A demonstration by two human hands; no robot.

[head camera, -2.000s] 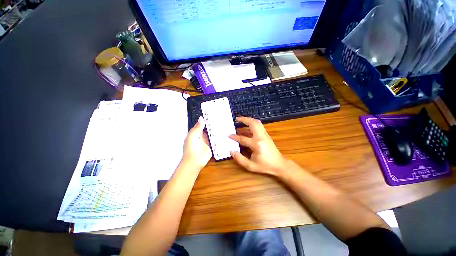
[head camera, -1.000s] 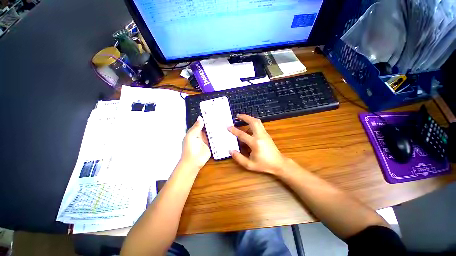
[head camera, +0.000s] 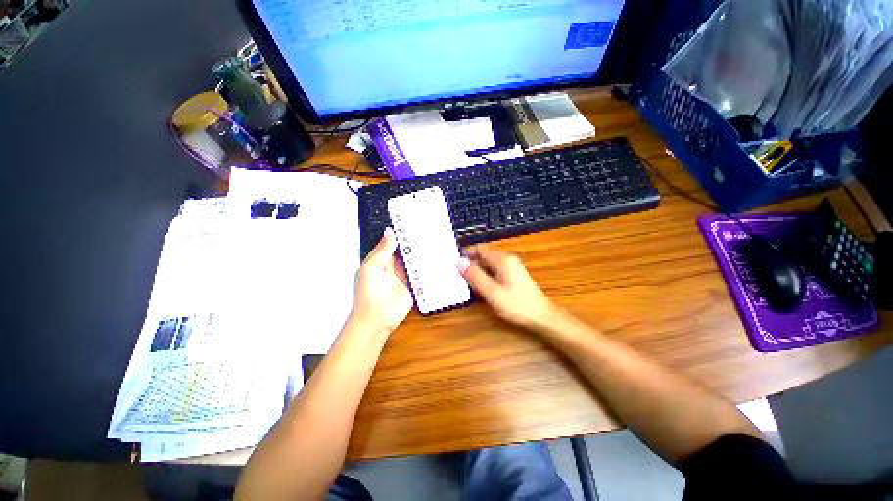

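Observation:
A smartphone [head camera: 429, 250] with a lit white screen is held above the desk, its top end over the front edge of the black keyboard [head camera: 548, 186]. My left hand [head camera: 380, 286] holds the phone from its left side and below, thumb along the edge. My right hand [head camera: 502, 284] is at the phone's lower right edge, its fingers curled in; whether it grips the phone or only touches it is not clear. Printed sheets [head camera: 259, 284] with small dark pictures lie left of my left forearm.
A monitor [head camera: 441, 49] stands behind the keyboard, with booklets [head camera: 446, 145] under it. A jar [head camera: 208, 127] and a dark pen holder [head camera: 278, 135] stand at back left. At right are a blue file basket [head camera: 715, 152], a purple mouse pad [head camera: 783, 331], a mouse [head camera: 780, 281] and a calculator [head camera: 848, 256].
My right hand's fingers have drawn back from over the screen to the phone's right edge and curled in. The phone stays in my left hand. The view has shifted slightly.

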